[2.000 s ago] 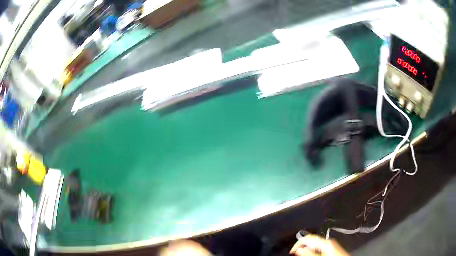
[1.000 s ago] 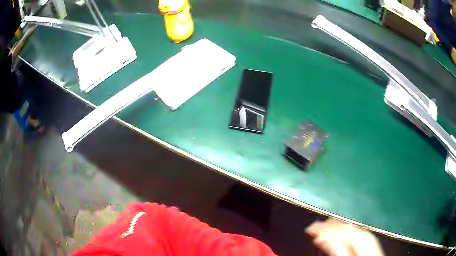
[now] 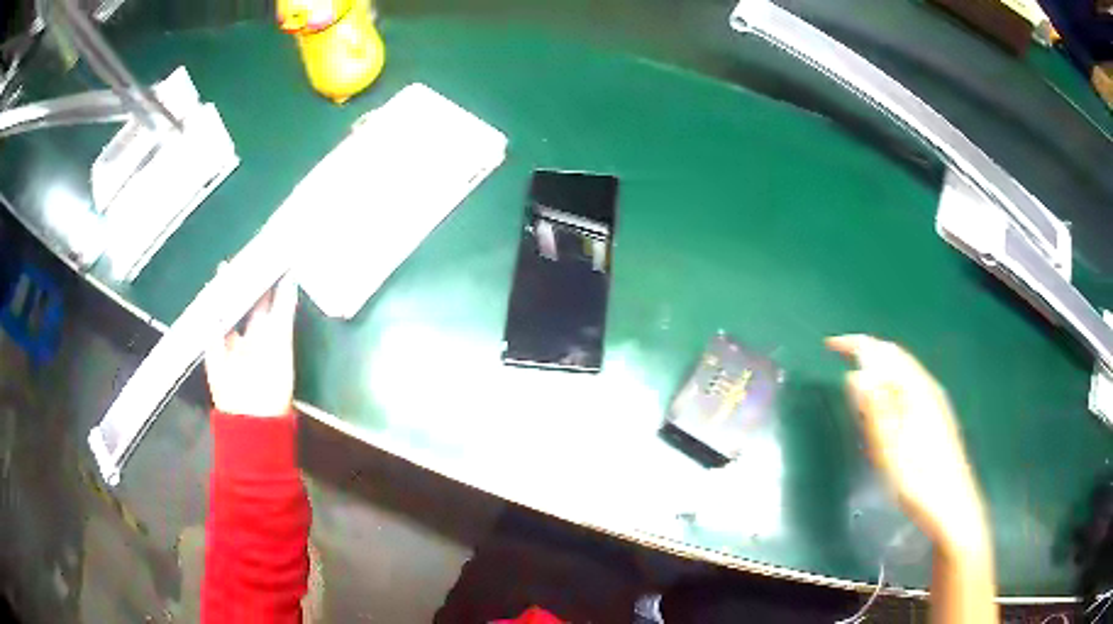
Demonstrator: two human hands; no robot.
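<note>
A white folded desk lamp (image 3: 409, 183) lies on the green mat at the left, its long arm reaching past the bench's front edge. My left hand (image 3: 256, 354) is at this arm, its fingers against or under it; whether they close on it is hidden. My right hand (image 3: 897, 408) is over the mat at the right, with nothing visible in it. A small dark block (image 3: 726, 400) with pale markings lies to the left of my right hand. A black smartphone (image 3: 564, 274) lies flat between the lamp and the block.
Another white lamp (image 3: 171, 165) stands at the far left. A yellow duck-shaped item (image 3: 338, 55) is behind the folded lamp. More pale lamps (image 3: 903, 110) lie at the right. The bench's front edge (image 3: 488, 485) curves across below. A thin white cord (image 3: 873, 597) shows at the lower right.
The view has shifted. My left hand has come into view at the lamp arm. My right hand has moved up over the mat, beside the dark block.
</note>
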